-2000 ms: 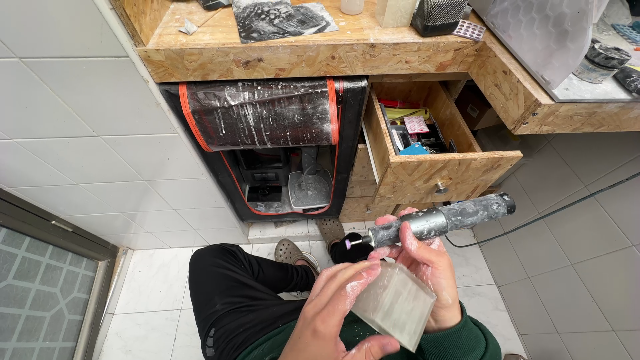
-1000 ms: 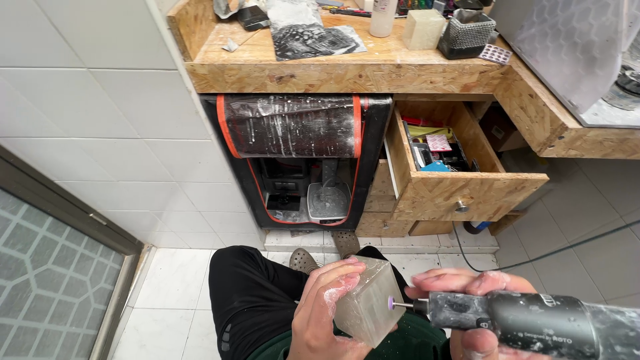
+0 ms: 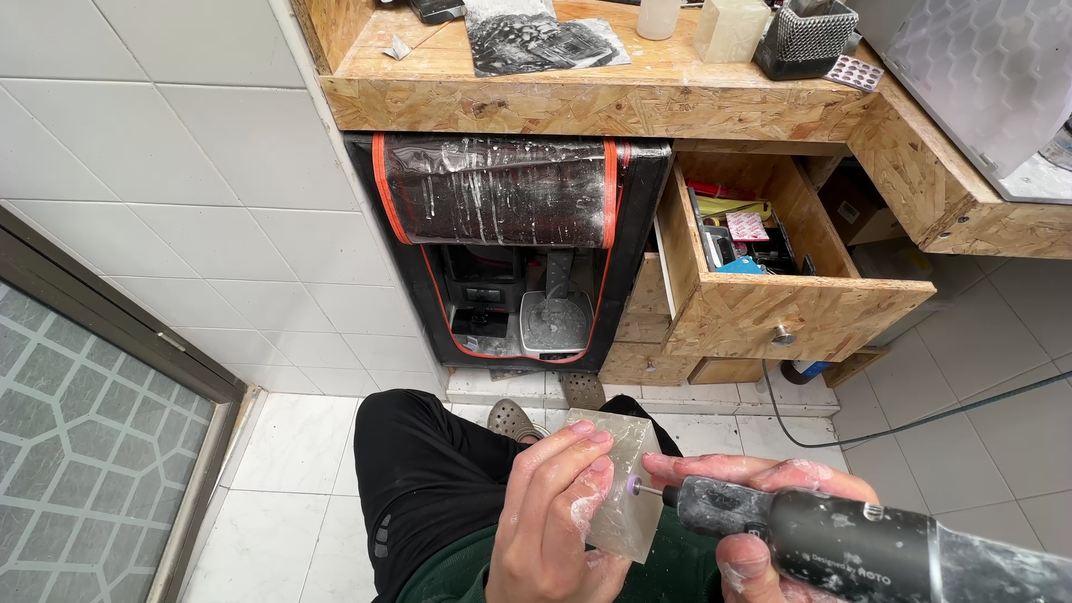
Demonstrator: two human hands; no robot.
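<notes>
My left hand [image 3: 557,511] grips a pale translucent block [image 3: 624,519], seemingly stone or resin, above my lap, fingers across its upper face. My right hand [image 3: 770,502] is wrapped around a black handheld rotary tool [image 3: 846,536] coated with white dust, its body reaching the right edge. The tool's small purple-white bit [image 3: 634,486] is at the block's right side, touching it or very nearly so. White powder marks the fingers of both hands.
An open chipboard drawer [image 3: 796,314] holding small items juts out at right, with a cable [image 3: 913,423] beneath. A dusty black enclosure [image 3: 502,193] stands under the chipboard workbench [image 3: 586,109]. Another pale block [image 3: 730,32] and a black mesh holder [image 3: 804,42] are on top.
Two seconds ago the tool lay across the right hand, its bit away from the block. It was then turned, its bit brought to the block's side, where it remains.
</notes>
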